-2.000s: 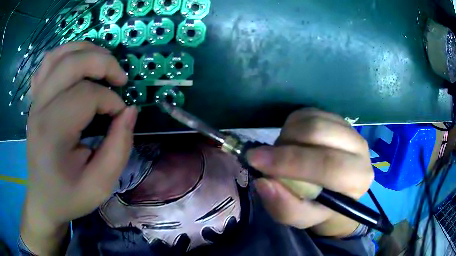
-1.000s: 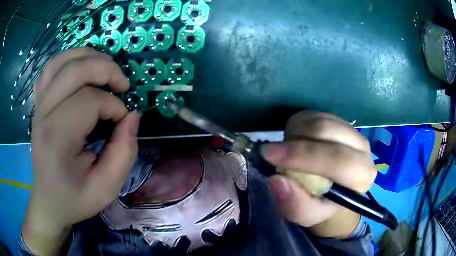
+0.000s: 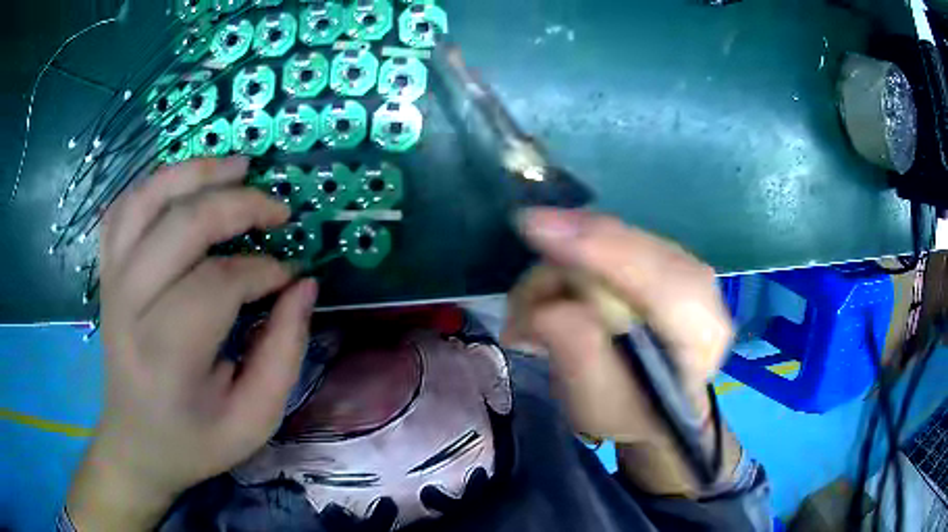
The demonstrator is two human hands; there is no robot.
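Observation:
Small round green circuit boards (image 3: pixel 343 124) lie in rows on the dark green mat. My right hand (image 3: pixel 624 322) holds a soldering iron (image 3: pixel 528 164), blurred, its tip pointing up and left beside the upper right boards, off the lowest board. My left hand (image 3: pixel 208 322) lies over the lower left boards, thumb and forefinger pinched on a thin wire lead (image 3: pixel 320 266) that runs toward the lowest right board (image 3: pixel 366 241). Whether the wire is joined to it cannot be told. Dark wires (image 3: pixel 99 182) with white ends fan out at the left.
The dark green mat (image 3: pixel 644 135) ends at a pale front edge. A thick pale roll (image 3: pixel 878 112) stands at the far right. A blue stool (image 3: pixel 821 338) and black cables (image 3: pixel 884 416) are below right. A thin pale strand (image 3: pixel 31 114) lies at far left.
My right hand has lifted the iron off the lowest board and swung its tip up and away. My left hand keeps its pinch. The view has shifted, showing more board rows at the top.

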